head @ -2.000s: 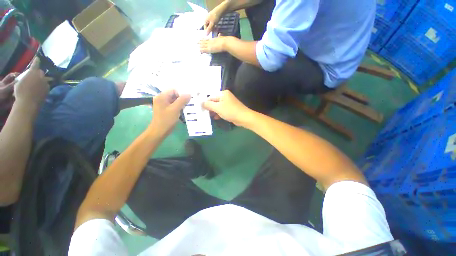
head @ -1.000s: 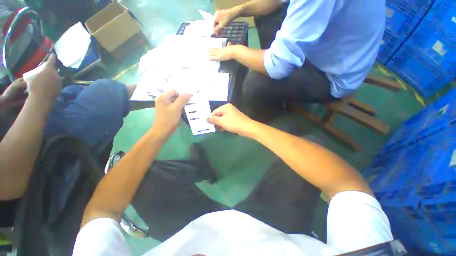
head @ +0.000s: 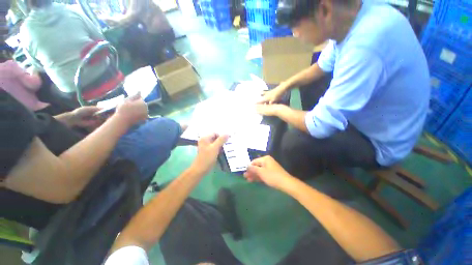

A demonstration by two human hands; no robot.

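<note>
A narrow white paper strip (head: 236, 155) with small dark marks hangs between my two hands. My left hand (head: 210, 150) grips its upper left end between thumb and fingers. My right hand (head: 264, 171) has its fingertips at the strip's lower right corner. Beyond my hands lies a broad, glaring white pile of sheets (head: 220, 114) on a low black crate. Another white sheet (head: 259, 137) lies at the pile's near right. Print on the pile is washed out by glare.
A person in a light blue shirt (head: 372, 77) sits at the right with both hands on the pile. Another person (head: 57, 155) at the left holds white paper. Open cartons (head: 177, 76) stand behind, blue crates (head: 447, 67) at the right, a red chair (head: 106, 85) at the back left.
The view has tilted up and turned left, showing more people and crates behind. The strip stays between my hands; my right fingertips have moved down from its upper side to its lower corner.
</note>
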